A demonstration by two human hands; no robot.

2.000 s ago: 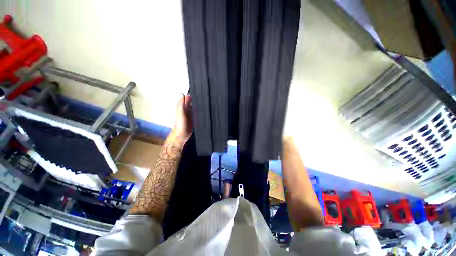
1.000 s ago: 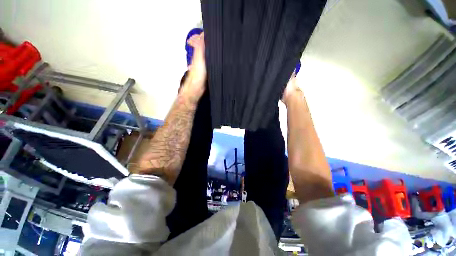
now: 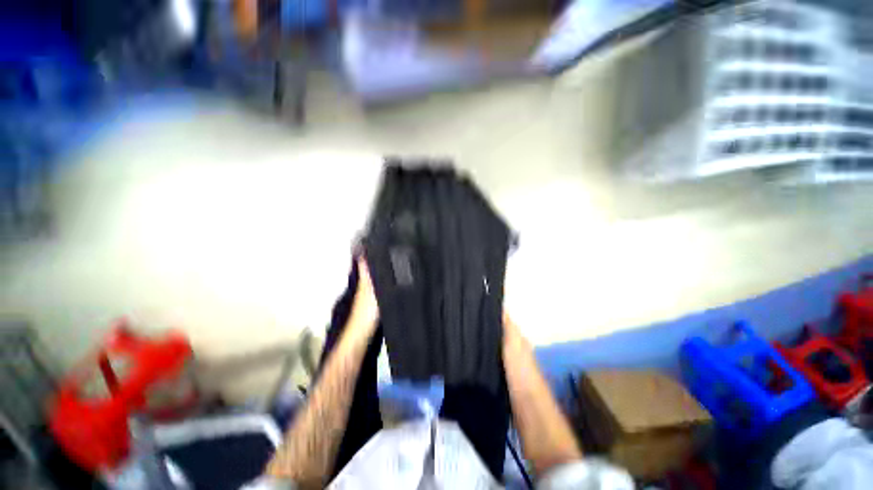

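A stack of black foam trays [image 3: 445, 278] stands on edge in front of my body, its layers showing as dark parallel bands. My left hand [image 3: 364, 292] holds the stack's left side; its fingers are partly hidden. My right hand [image 3: 507, 325] is at the stack's right side, mostly hidden behind it, with the forearm showing. The picture is blurred.
White blister trays [image 3: 766, 96] are stacked at the upper right. A cardboard box [image 3: 643, 412] is at the lower right, beside a blue stool [image 3: 747, 383] and red stools [image 3: 825, 368]. Another red stool [image 3: 120, 397] is at the lower left. A grey sleeve shows at the lower right edge.
The view has shifted and the stack now shows its far end, smaller in the picture. Both hands stay at its sides. The cardboard box has come into view at the lower right.
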